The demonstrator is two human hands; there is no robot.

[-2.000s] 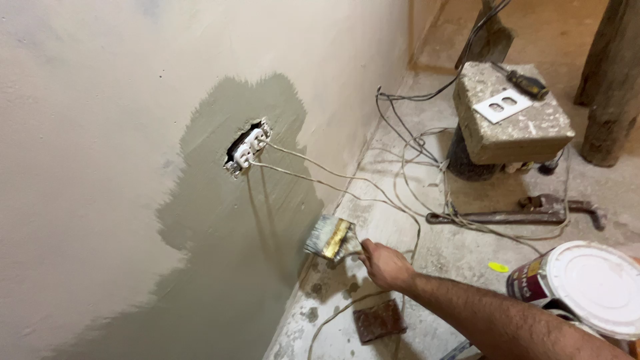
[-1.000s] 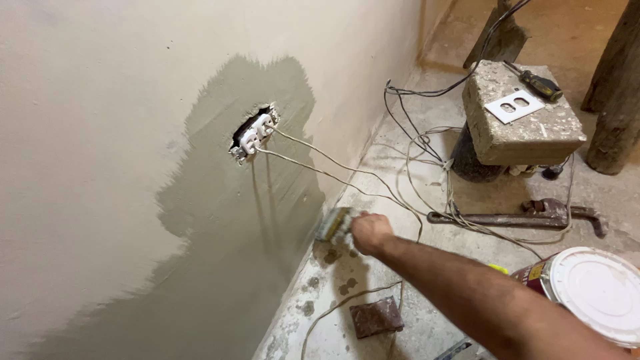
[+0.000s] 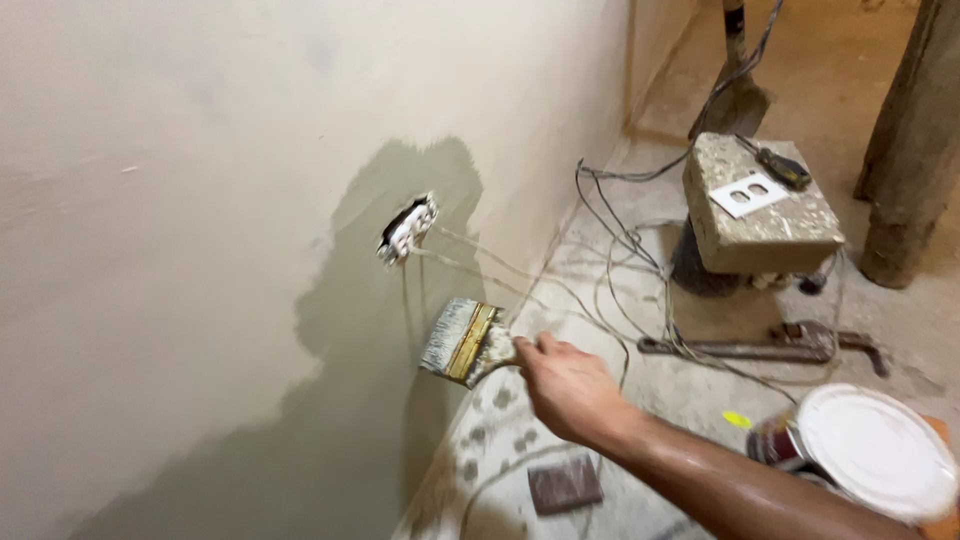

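My right hand [image 3: 566, 382] grips the handle of a wide paintbrush [image 3: 461, 341], its bristles coated pale and turned toward the wall. A darker grey-green coated area [image 3: 352, 375] covers the lower wall [image 3: 187, 225] and surrounds an electrical outlet [image 3: 409, 229] set in a rough-edged opening. Two thin wires [image 3: 495, 281] run from the outlet down to the floor, passing above the brush. My left hand is out of view.
On a rough block [image 3: 772, 244] lie a white outlet cover plate [image 3: 750, 195] and a screwdriver [image 3: 784, 166]. A pipe wrench [image 3: 750, 349] and loose cables [image 3: 615, 240] lie on the floor. A lidded paint bucket [image 3: 874, 450] stands at right, a brown flat block [image 3: 565, 486] below my forearm.
My right hand has lifted the brush from low by the wall's base to a higher spot below the outlet. The broad side of the bristles now faces the camera.
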